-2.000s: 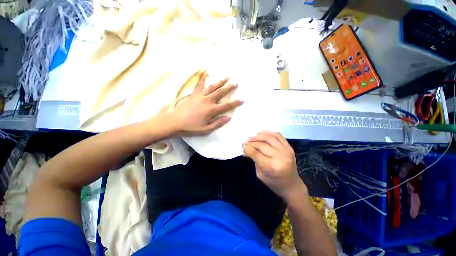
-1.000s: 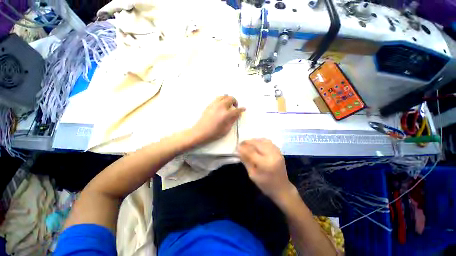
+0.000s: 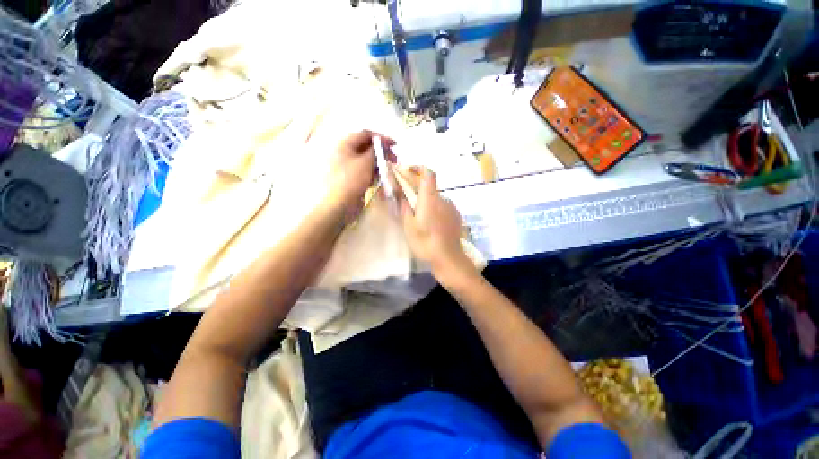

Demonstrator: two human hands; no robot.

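Note:
The cream garment piece (image 3: 242, 179) lies over the table and drapes over its front edge to the lap. My left hand (image 3: 357, 166) grips the cloth at a narrow white tape (image 3: 383, 168), just in front of the needle area. My right hand (image 3: 431, 215) is on the right of the tape, with fingers bent on the cloth edge; its fingertips are partly blurred. The presser foot and needle area (image 3: 427, 108) of the sewing machine (image 3: 593, 31) is beyond my hands, with no cloth clearly seen under it.
The smartphone (image 3: 588, 118) lies under the machine arm. Snips (image 3: 700, 172) and a green handle (image 3: 770, 176) lie at the right table edge. A tape bundle (image 3: 135, 179) hangs at left. Blue crates (image 3: 700, 350) and a bag of yellow pieces (image 3: 624, 390) are below right. Another person's arm shows at lower left.
Both hands have moved up the table from its front edge towards the needle, bringing the cloth edge with them. A white tape now shows between them. The view has shifted and tilted.

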